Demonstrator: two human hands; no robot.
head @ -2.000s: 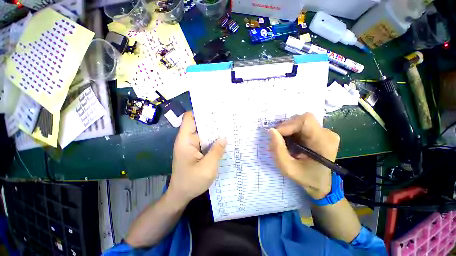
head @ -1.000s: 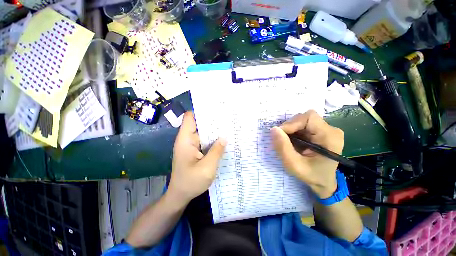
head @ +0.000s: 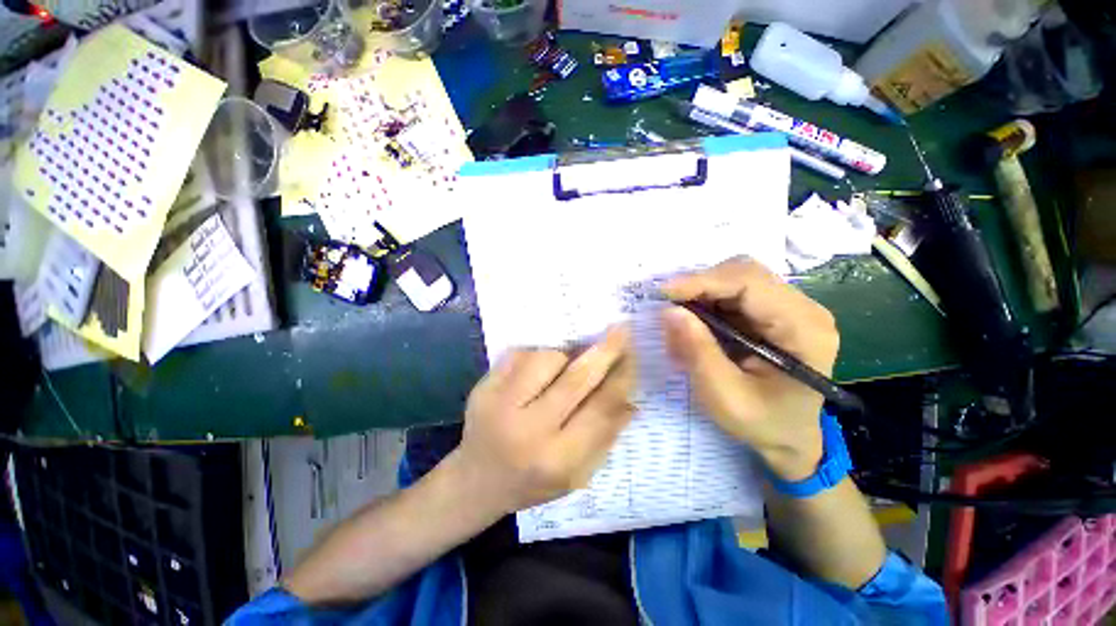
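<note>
A clipboard (head: pixel 508 210) with a blue top edge and a dark clip holds a white printed record sheet (head: pixel 698 471), its top part resting over the bench edge in front of me. My left hand (head: pixel 557 416) lies on the lower middle of the sheet, fingers pointing to the right, holding nothing that I can see. My right hand (head: pixel 765 367) holds a slim dark pen (head: pixel 783 357), its front end near the middle of the sheet. The pen tip is hidden by the fingers.
An open dark module (head: pixel 344 270) and a dark-and-white housing (head: pixel 424 280) lie left of the clipboard. Yellow dot sheets (head: pixel 116 153) are at left. A paint marker (head: pixel 820 141), crumpled tissue (head: pixel 830 232), black-handled tool (head: pixel 973 287) and hammer (head: pixel 1023 220) lie at right.
My left hand has let go of the clipboard's left edge and moved right onto the sheet. My right hand still holds the pen, slightly higher. The dark-and-white housing shows more fully.
</note>
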